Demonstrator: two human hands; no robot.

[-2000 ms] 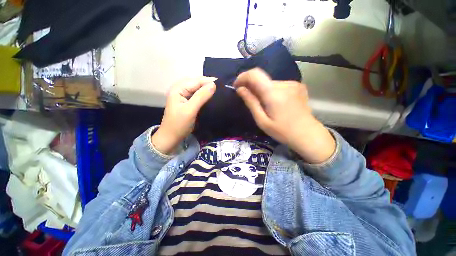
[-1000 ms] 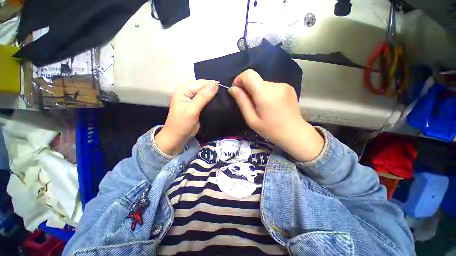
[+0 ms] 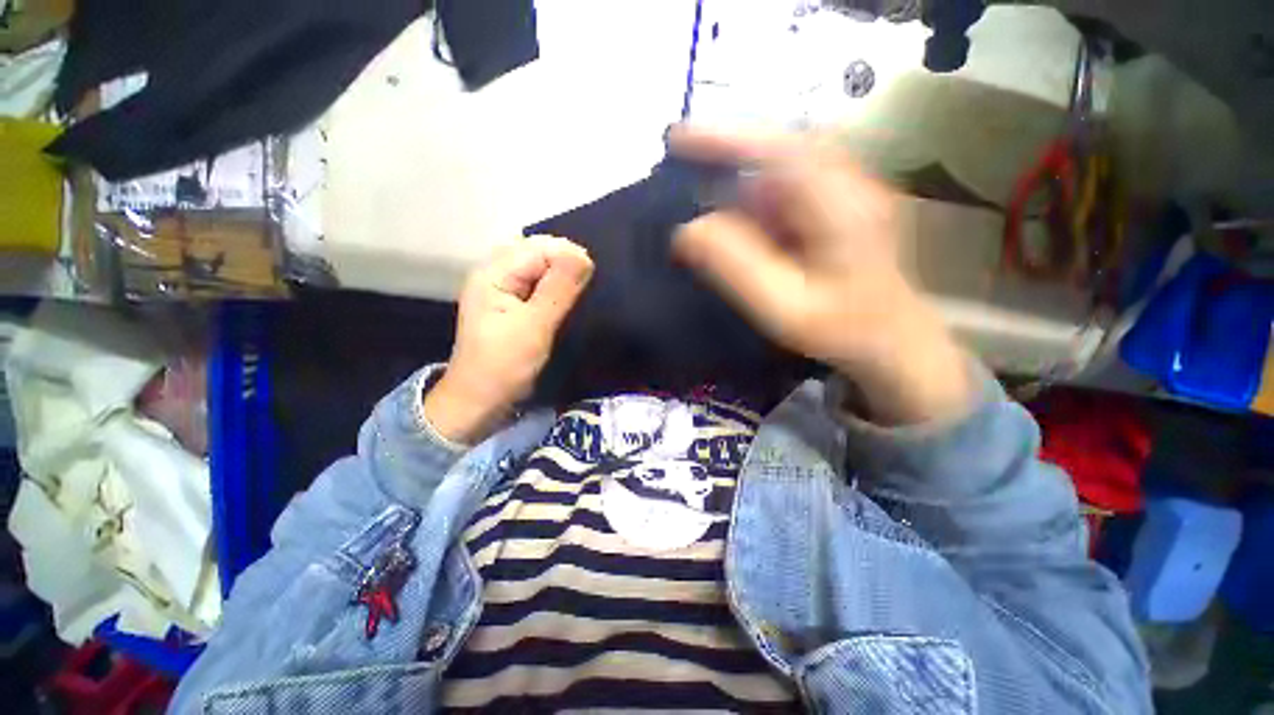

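The black fabric piece (image 3: 625, 279) hangs over the front edge of the pale machine table (image 3: 405, 210) into the lap, between and behind my hands. My left hand (image 3: 506, 328) is curled at the fabric's left edge with thumb and forefinger pressed together. Nothing shows clearly in its fingertips, so I cannot tell if it holds something small. My right hand (image 3: 838, 273) is motion-blurred over the fabric's right side, thumb and forefinger spread apart, with nothing visible between them. The forefinger points to the fabric's upper corner.
A larger black garment part (image 3: 238, 70) lies upper left, near a clear-wrapped box (image 3: 189, 231) and yellow box (image 3: 28, 189). White cloth (image 3: 112, 475) is below. Red-orange and yellow handled scissors (image 3: 1041, 210), a blue bin (image 3: 1202, 328) and red cloth (image 3: 1097, 447) are right.
My right hand has moved up and right, away from my left hand, and its fingers have spread. The pale sliver between the fingertips no longer shows. The fabric's upper part has shifted.
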